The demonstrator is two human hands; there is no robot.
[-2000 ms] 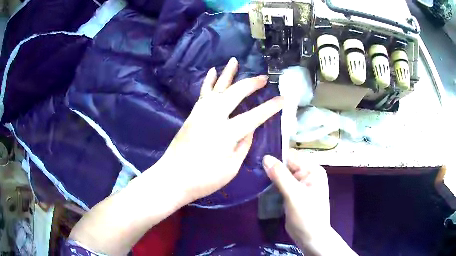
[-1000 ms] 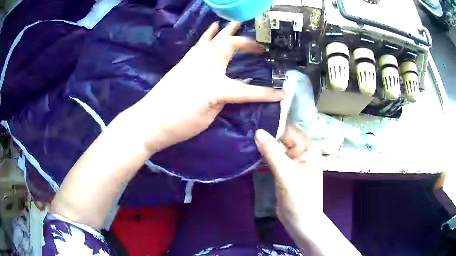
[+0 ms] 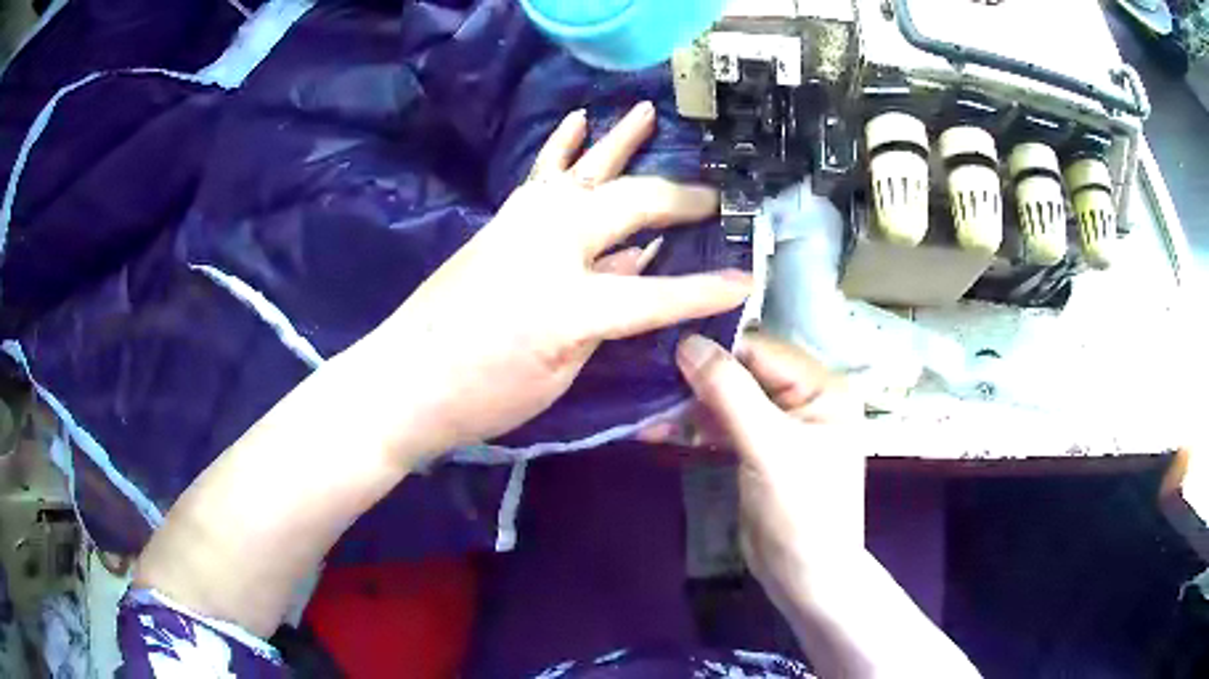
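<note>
A dark purple shiny quilted panel [image 3: 385, 252] with pale raw edges lies left of the cream overlock machine [image 3: 915, 272]. Its right edge runs up to the presser foot [image 3: 740, 226]. My left hand [image 3: 530, 299] lies flat on the panel with fingers spread, the fingertips close to the foot and thumb near the pale edge. My right hand [image 3: 769, 411] pinches the panel's edge below the foot between thumb and fingers. Pale trimmed waste [image 3: 809, 285] lies just right of the foot. The needle is hidden among dark parts.
Four cream tension dials [image 3: 972, 190] stand in a row on the machine front. A light-blue round object [image 3: 623, 24] is at the top. The white table edge [image 3: 1021, 444] runs at right. Something red [image 3: 391, 617] is below the panel.
The panel has shifted upward toward the foot and its curved lower edge is higher. Both hands stay on it; my right hand has moved up the edge. The light-blue object shows more.
</note>
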